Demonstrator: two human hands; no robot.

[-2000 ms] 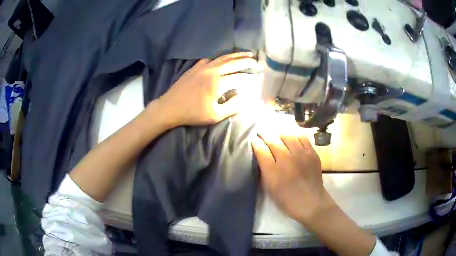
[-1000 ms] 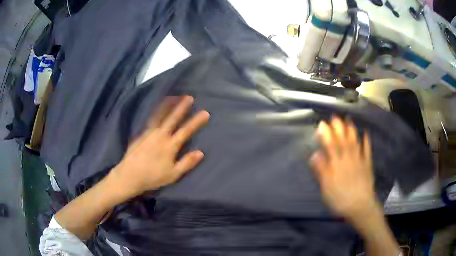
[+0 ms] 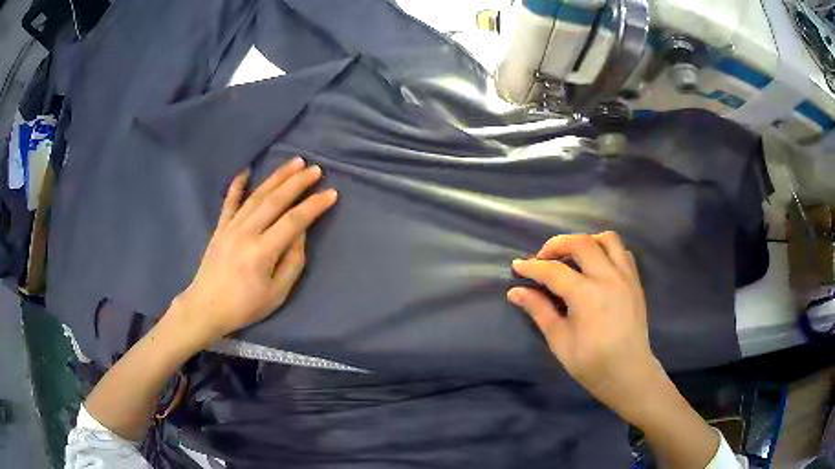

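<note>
A large dark grey garment panel [image 3: 394,238] is spread across the sewing table, with folds running toward the machine head. My left hand [image 3: 261,252] lies on the cloth left of centre, fingers apart and palm down. My right hand [image 3: 591,302] is on the cloth right of centre. Its thumb and index fingertip are close together at the cloth; I cannot tell if they pinch it. The white sewing machine [image 3: 586,55] stands at the upper right, and the cloth passes in front of and below its head. The needle area is hidden.
More dark cloth [image 3: 384,421] hangs at the table's front edge, beside a ruler-like strip [image 3: 293,355]. A blue-and-white packet [image 3: 35,142] is at the far left by a brown cardboard edge [image 3: 38,238]. A brown block [image 3: 811,240] and dark thread [image 3: 818,316] are at the far right.
The cloth has come away from the needle area and been spread wide over the table. My left hand now rests flatter on it. My right hand has moved left of the machine's right side, fingers curled.
</note>
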